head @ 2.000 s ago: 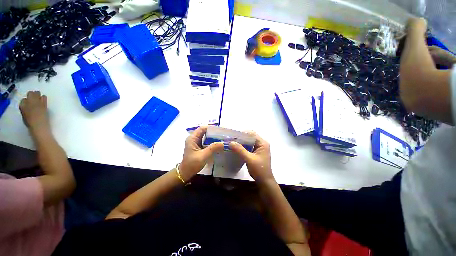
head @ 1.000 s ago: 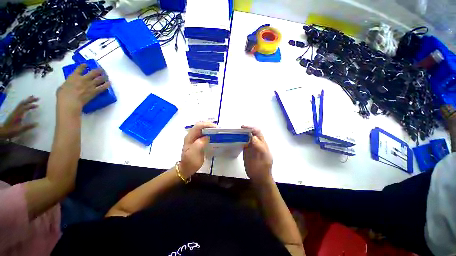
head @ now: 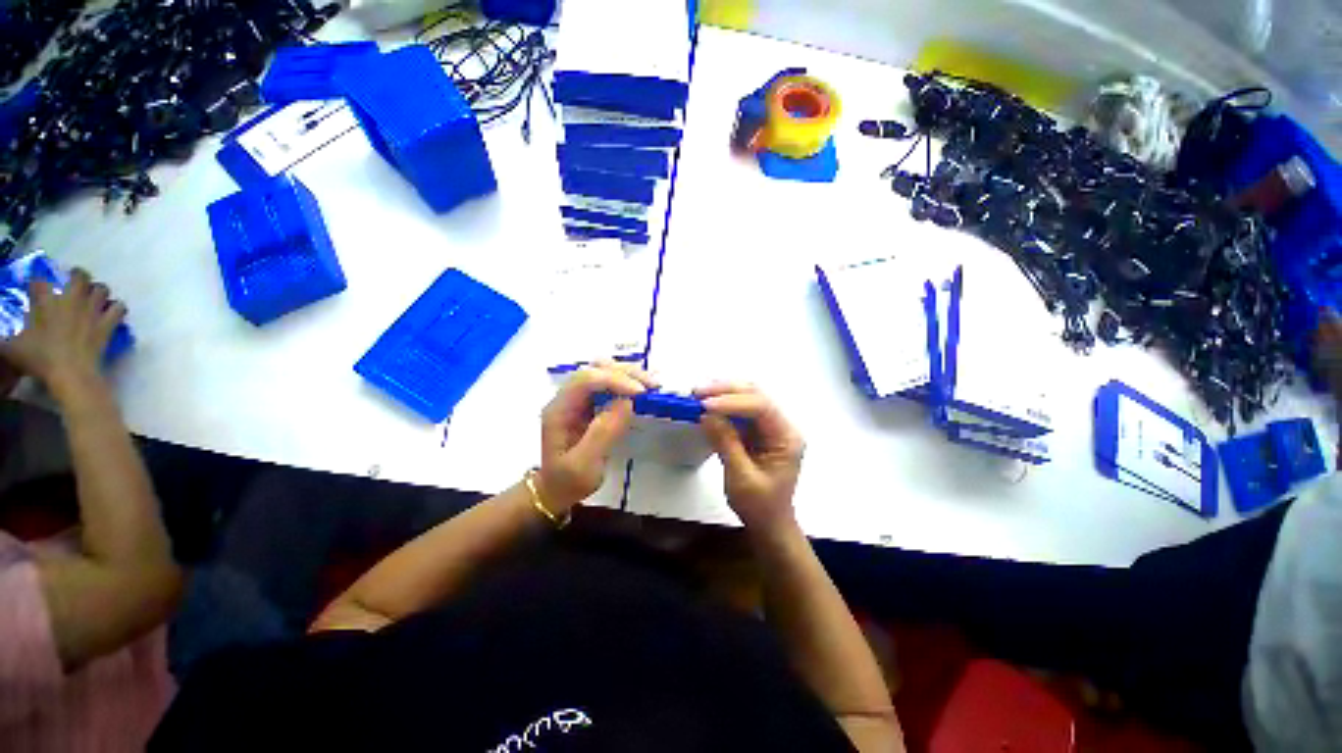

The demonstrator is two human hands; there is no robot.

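Observation:
A retail box [head: 670,405] is held end-on between my two hands near the table's front edge; its blue end faces up at me and its pale body shows dimly below. My left hand [head: 583,433] grips its left side, thumb and fingertips at the blue end. My right hand [head: 757,453] grips the right side the same way. The fingers cover both corners of the end. Whether the flap is fully closed cannot be told.
Stacked cartons [head: 620,96] stand ahead; more cartons [head: 880,327] lean at right. Blue insert trays [head: 442,343] lie at left. A tape roll [head: 799,115] stands behind. Black cable heaps [head: 1096,221] lie on both sides. A neighbour's hand [head: 66,327] is at far left.
The box end shows a narrower blue strip, and my fingertips have moved inward over its corners. The left neighbour's hand has moved from the blue tray block to the far left.

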